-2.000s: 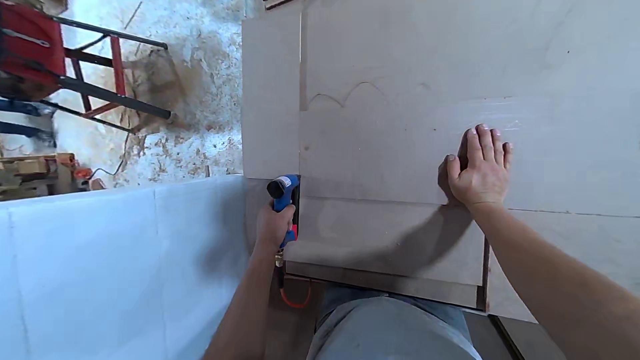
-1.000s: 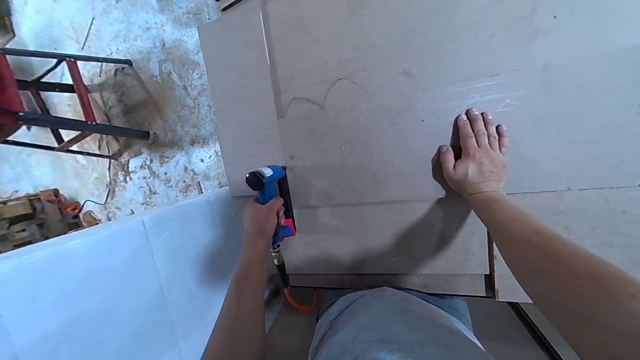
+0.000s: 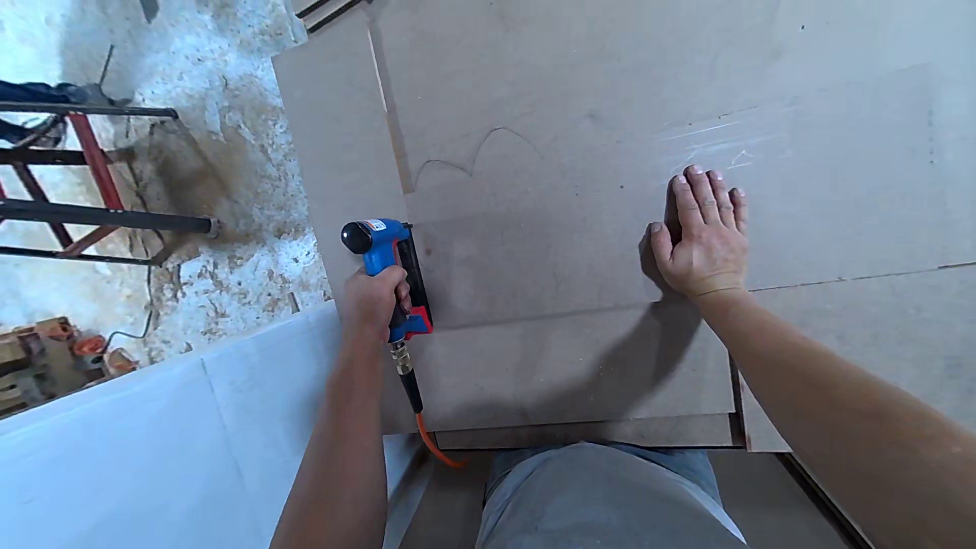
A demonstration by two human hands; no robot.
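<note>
My left hand (image 3: pixel 374 301) grips a blue and black pneumatic nail gun or stapler (image 3: pixel 386 238) by its handle. An orange air hose (image 3: pixel 431 442) runs from a brass fitting at the handle's end down towards my body. The tool lies over the left part of a flat grey-brown board (image 3: pixel 534 252); whether its nose touches the board I cannot tell. My right hand (image 3: pixel 705 236) rests palm down on the board at the right, fingers apart and holding nothing. Pencil curves and pale scratches mark the board.
White panels (image 3: pixel 152 457) stand along the lower left. Beyond them, on a stained floor, are a red and black metal frame (image 3: pixel 99 171) and a pile of wood offcuts (image 3: pixel 46 366). A narrow gap between boards (image 3: pixel 736 404) shows at the lower right.
The nail gun in my left hand has moved up along the board, away from my body. My right hand stays flat on the board. The view has turned somewhat.
</note>
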